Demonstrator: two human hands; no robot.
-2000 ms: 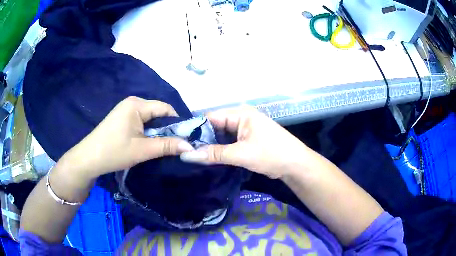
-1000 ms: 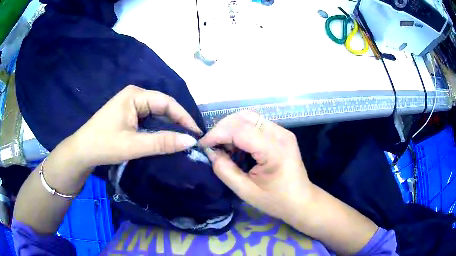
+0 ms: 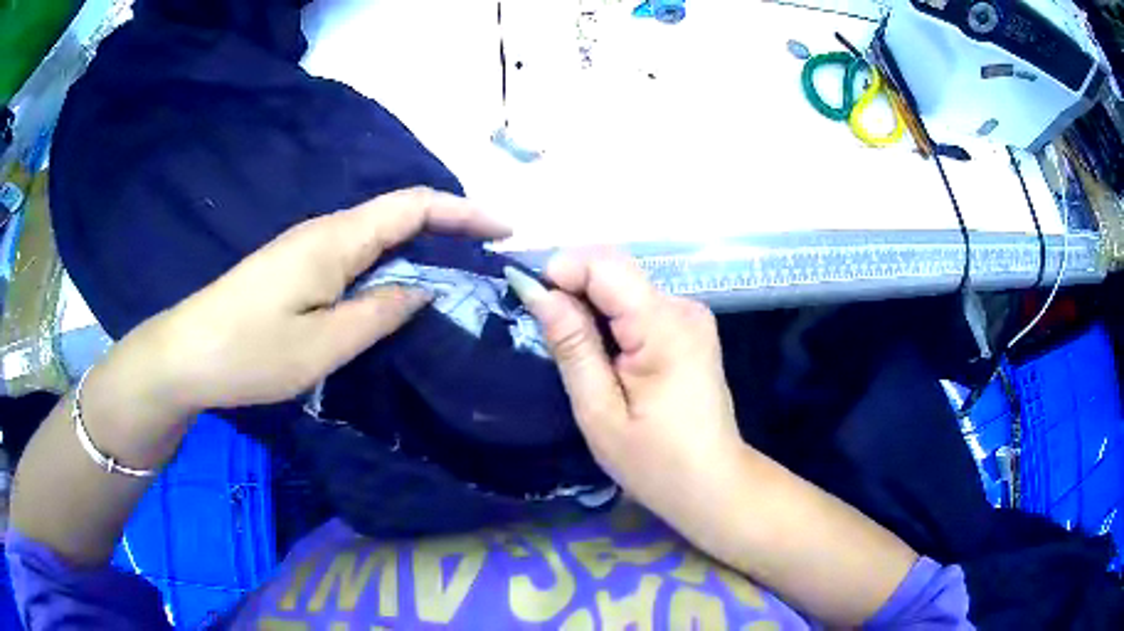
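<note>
A dark navy garment spreads from the upper left down over my lap. Its pale inner edge shows in the opening between my hands, with frayed threads along the lower rim. My left hand lies on the garment left of the opening, fingers and thumb apart, the thumb on the pale edge. My right hand pinches the dark fabric edge between thumb and forefinger at the right of the opening.
The white machine table has a ruler strip along its front edge. Scissors with green and yellow loops lie at the upper right beside slim tools and a white machine part. Blue crates stand below, with black cords over the table edge.
My left fingertips have parted from the right ones and opened, uncovering the pale edge. My right hand keeps its pinch and has moved slightly up and right since one second ago.
</note>
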